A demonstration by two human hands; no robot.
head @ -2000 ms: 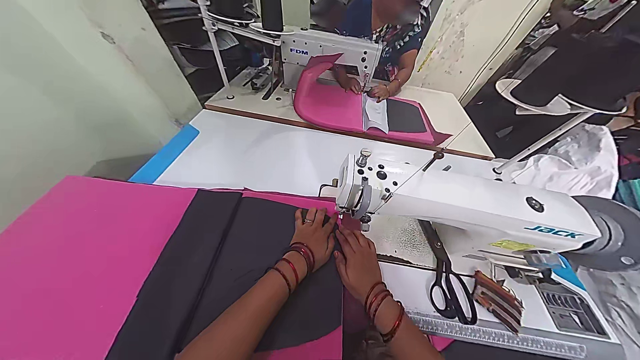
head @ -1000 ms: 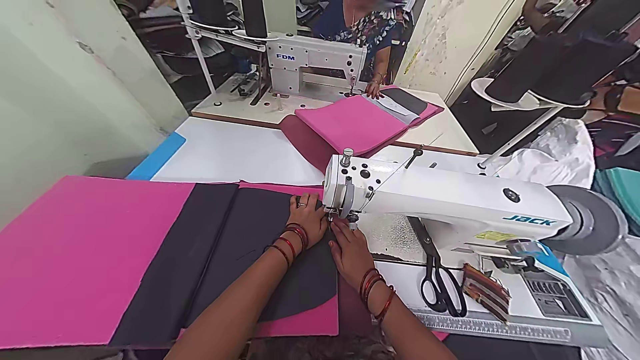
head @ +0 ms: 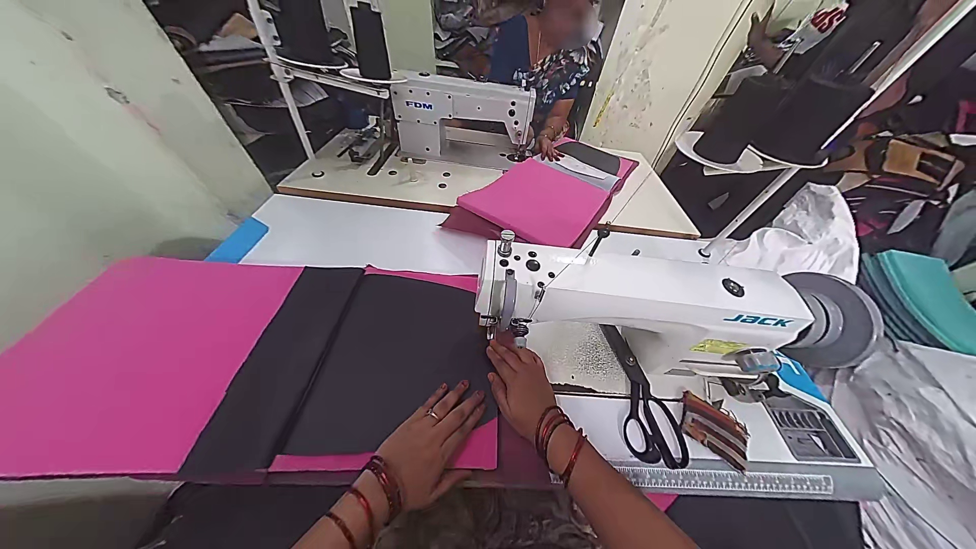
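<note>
Pink and black fabric panels (head: 396, 358) lie flat from the left side up to the head of a white Jack sewing machine (head: 656, 297). My left hand (head: 435, 438) rests palm down on the black panel near its lower edge, fingers apart, gripping nothing. Close beside the needle area, my right hand (head: 522, 385) presses on the fabric edge with its fingers together; its fingertips are just below the presser foot, which is partly hidden.
Black-handled scissors (head: 648, 427), a striped fabric scrap (head: 714, 431) and a clear ruler (head: 724, 480) lie right of my right hand. Across the table, a co-worker's hand (head: 550, 146) touches pink fabric (head: 541, 200) at an FDM sewing machine (head: 457, 114). Thread cones (head: 808, 114) stand at the right.
My left hand has moved from beside the needle area down toward the fabric's near edge. My right hand stays near the needle. The co-worker's pink fabric has shifted and turned.
</note>
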